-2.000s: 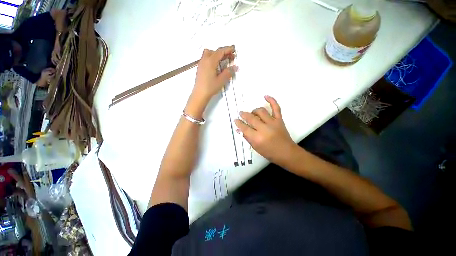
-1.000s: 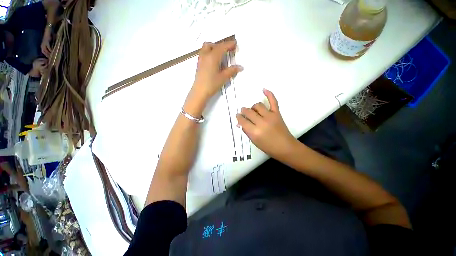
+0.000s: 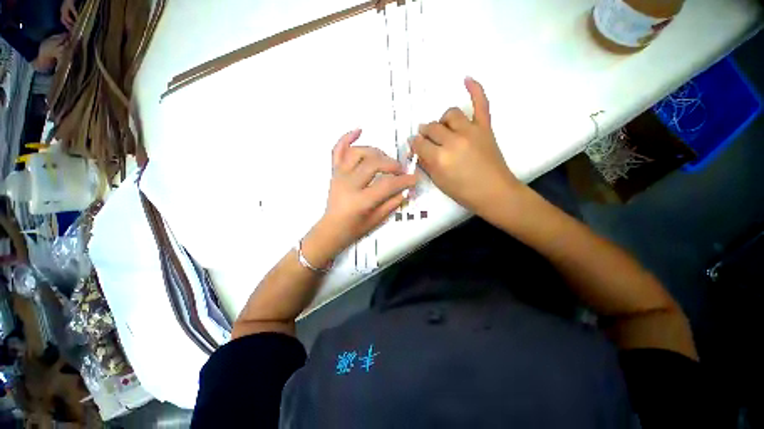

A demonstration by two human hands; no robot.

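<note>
A large white panel lies in front of me, with a brown edge strip along its far side. Thin dark lines run down it to small brown square tabs near the table's front edge. My left hand and my right hand meet over these lines just above the tabs. A small white narrow strip shows between their fingertips, and both appear to pinch it. Its ends are hidden by the fingers. My right index finger points up, away from the strip.
The amber glue bottle is cut off at the top right. Brown straps heap at the upper left, beside a white plastic container. Curved panels lie at the left. A blue bin is below the table's right edge. Another person's hand shows at the upper left.
My left hand has left the brown edge strip and come down beside my right hand. The white strip now shows between their fingertips. The whole view has shifted, with the panel and bottle higher in the picture.
</note>
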